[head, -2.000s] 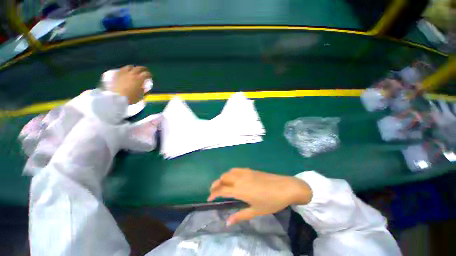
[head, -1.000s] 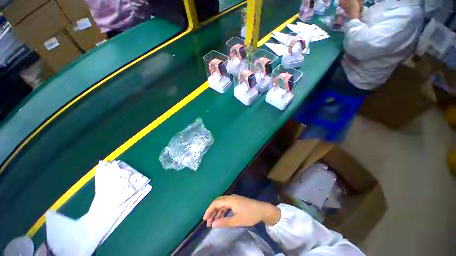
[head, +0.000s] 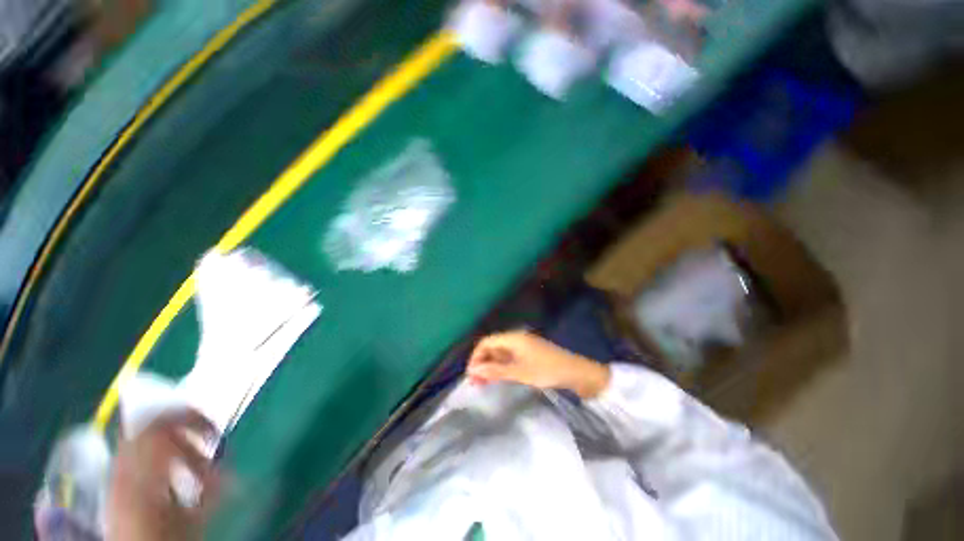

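A fanned stack of white flat sleeve blanks [head: 248, 328] lies on the green bench at left, by the yellow strip. My left hand [head: 164, 476] is at the lower left, strongly blurred, over the near end of the stack. White shapes show around its fingers; whether it grips one cannot be told. My right hand [head: 534, 362] is in front of my smock below the bench edge, fingers curled together, with no object visible in it. A crumpled clear plastic bag [head: 393, 211] lies on the bench beyond the stack.
Blurred boxed watches with white bases [head: 650, 76] stand at the top of the bench. An open brown carton [head: 788, 370] holding whitish plastic is below the bench at right, near a blue object [head: 777, 127]. A pale rounded item [head: 79, 460] lies at the far lower left.
The view has swung right, then down towards the lap. My left hand, out of view one second ago, shows at lower left. My right hand's fingers are more curled.
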